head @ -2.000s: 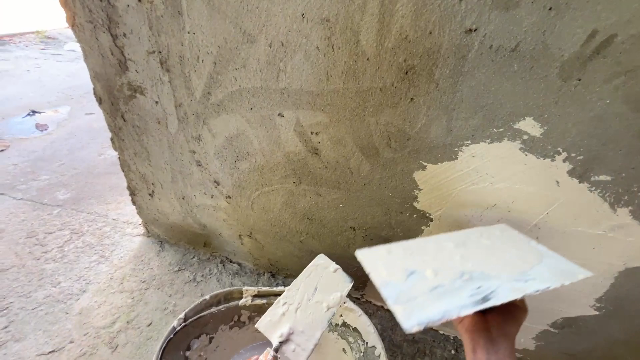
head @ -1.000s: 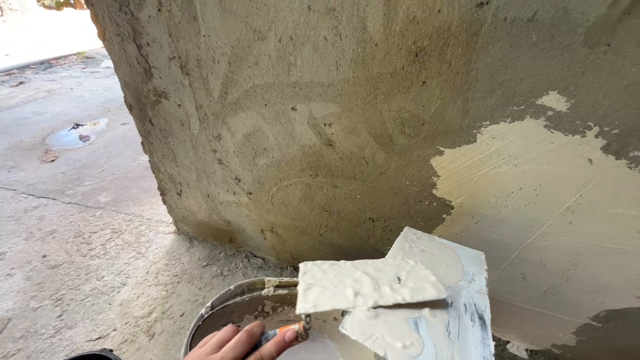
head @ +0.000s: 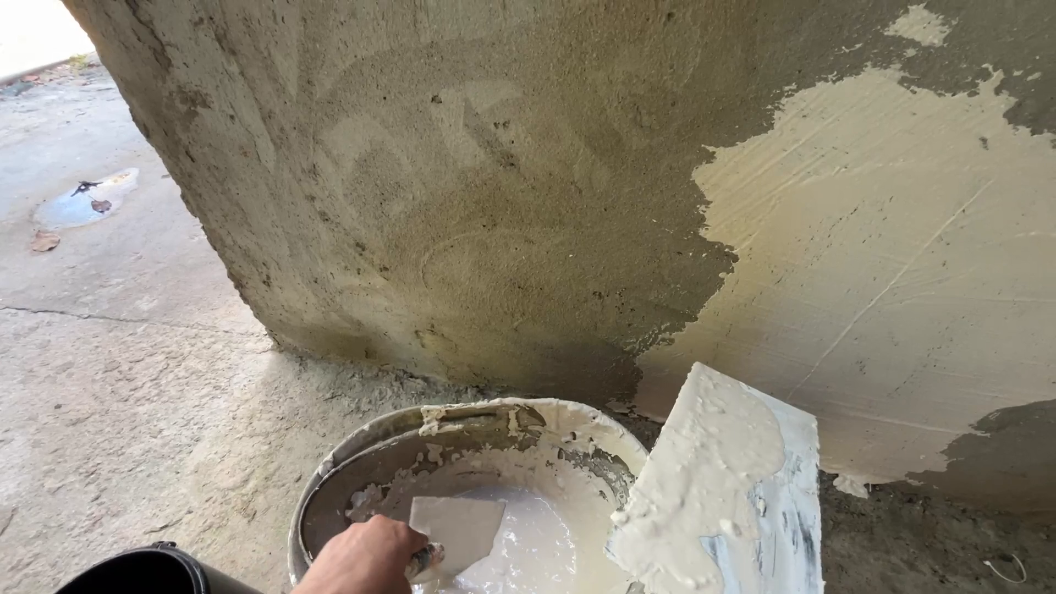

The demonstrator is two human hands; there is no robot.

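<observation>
At the bottom, my left hand (head: 363, 557) is closed around the handle of a putty knife, whose flat rectangular blade (head: 458, 528) lies inside the bucket against the wet cream filler (head: 528, 540). The round bucket (head: 330, 462) has filler smeared on its rim and inner wall. To its right, a broad flat metal trowel plate (head: 792, 462) is tilted over the rim, with a thick layer of filler on its left part. My right hand is not in view. Cream filler (head: 866, 247) covers an irregular patch of the concrete wall (head: 495, 206) behind.
A black bucket (head: 136, 569) stands at the lower left. Rough concrete ground (head: 107, 396) runs along the wall's left edge, with a crack, a small puddle (head: 91, 198) and a dry leaf (head: 44, 240). The wall's foot rises just behind the filler bucket.
My left hand has lowered the putty knife from over the plate into the bucket. Filler now lies thick on the plate, which was mostly bare two seconds ago. My right hand, seen under it then, has left view.
</observation>
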